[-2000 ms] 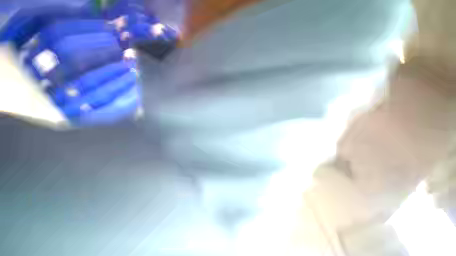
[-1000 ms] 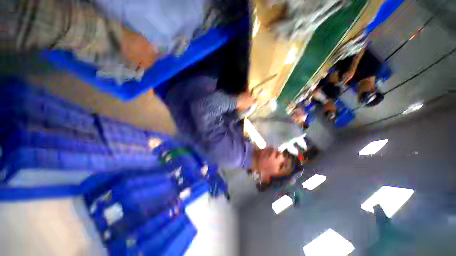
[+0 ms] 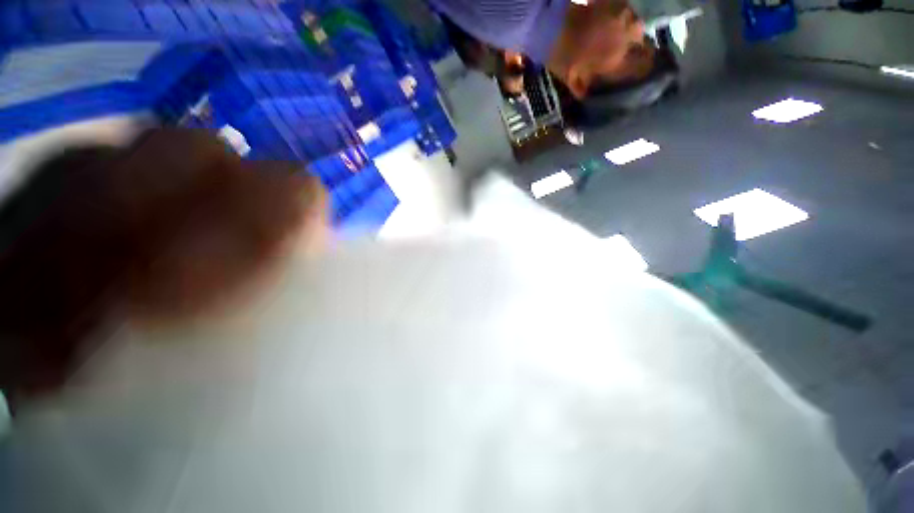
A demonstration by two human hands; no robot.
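Observation:
A large, pale grey-white, blurred surface (image 3: 431,391) fills the lower part of the tilted view, very close to the camera. It looks like cloth, but I cannot tell for sure. A dark reddish-brown blurred shape (image 3: 210,230) lies against its upper left side. It may be a hand, but I cannot tell whose or which one. No clear fingers, held part or bench work shows.
Stacked blue bins (image 3: 271,95) stand at the upper left. Another person (image 3: 601,50) in a purple-grey top is at the top centre. Bright ceiling lights (image 3: 752,213) and a green ceiling fan (image 3: 722,276) show at the right.
The view has swung, so the bench, green belt and the blue-edged bin have left the picture. The bins and the other person shifted upward. The pale surface and brown shape now cover the foreground.

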